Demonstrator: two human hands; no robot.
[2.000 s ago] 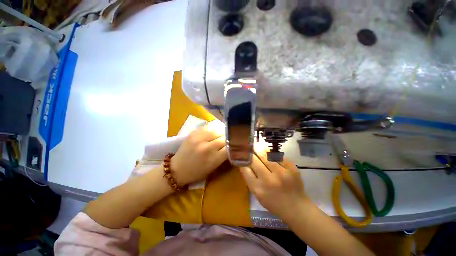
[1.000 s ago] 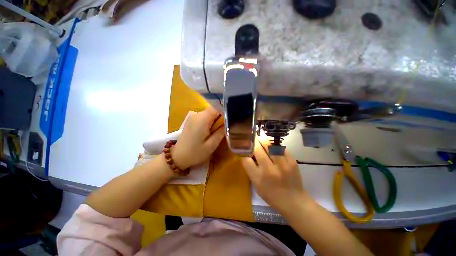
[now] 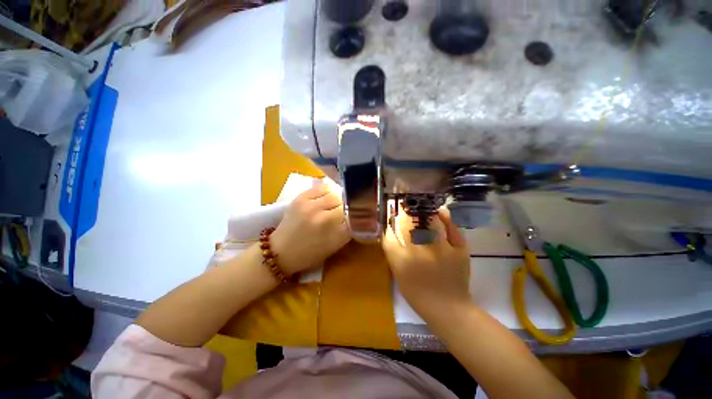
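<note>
Mustard-yellow garment pieces [image 3: 357, 300] lie under the sewing machine head and hang over the table's front edge. Pale backing [image 3: 256, 222] shows folded on their left side. My left hand [image 3: 314, 227], with a beaded bracelet at the wrist, rests on the cloth left of the chrome lever guard [image 3: 361, 175]. My right hand [image 3: 428, 269] is right of the guard, at the cloth's right edge, its fingers partly behind the tension dial and small metal parts. The guard hides the needle area and some fingertips, so I cannot tell whether either hand grips the cloth.
The machine head [image 3: 484, 93] fills the upper right. Scissors with a yellow and a green handle [image 3: 582, 284] lie right of my right hand. A dark blue tool [image 3: 691, 241] is at the far right. Brown-edged pieces [image 3: 183, 23] lie at the upper left.
My right hand's fingers have moved up and closer in behind the small metal parts. My left hand has shifted slightly on the cloth. The camera view has shifted a little.
</note>
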